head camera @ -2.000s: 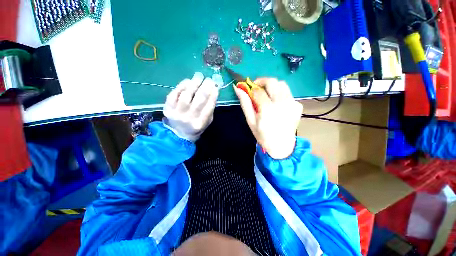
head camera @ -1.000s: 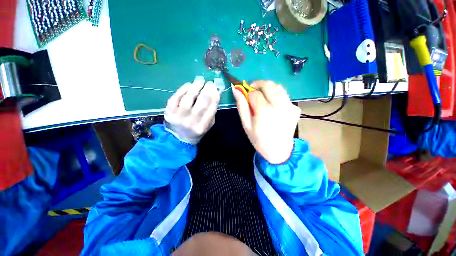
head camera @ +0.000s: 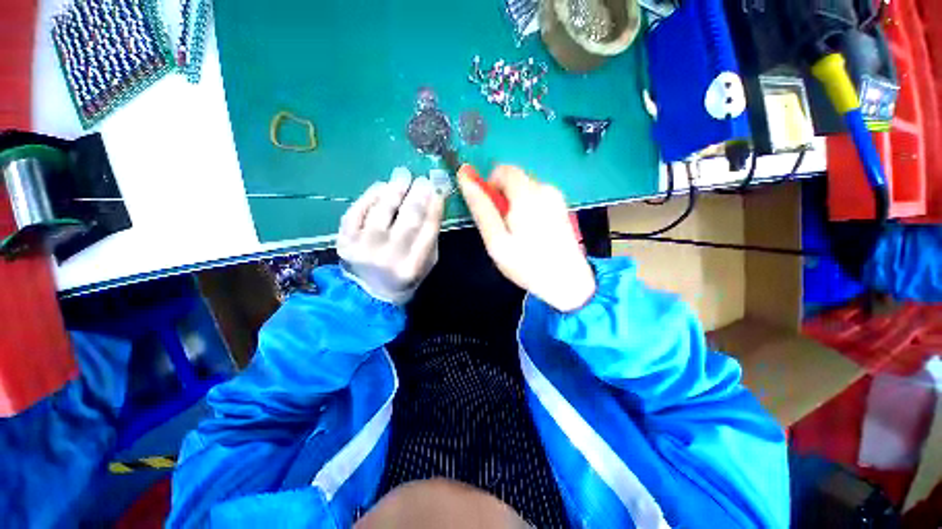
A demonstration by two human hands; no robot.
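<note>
My left hand [head camera: 393,232], in a pale covering, has its fingers closed on the thin pale wire [head camera: 300,196] at the mat's front edge. The wire runs left to the spool [head camera: 33,194]. My right hand [head camera: 532,243] is closed around the red-handled cutters [head camera: 488,192]. Their dark jaws point up-left, close to my left fingertips and beside a dark grey-brown round part [head camera: 429,132]. A smaller round part [head camera: 472,127] lies to its right. The wire's end between the hands is too small to tell.
A pile of tiny components [head camera: 513,86], a small black part [head camera: 589,131] and a yellow loop [head camera: 293,131] lie on the green mat [head camera: 341,62]. A tan roll [head camera: 591,31] and blue box [head camera: 697,88] stand right. A circuit panel [head camera: 112,57] is left. An open cardboard box [head camera: 682,263] is below.
The cutters have turned more upright, with less yellow showing, and my right hand has shifted slightly. The bench view has shifted a little left. My left hand keeps its hold.
</note>
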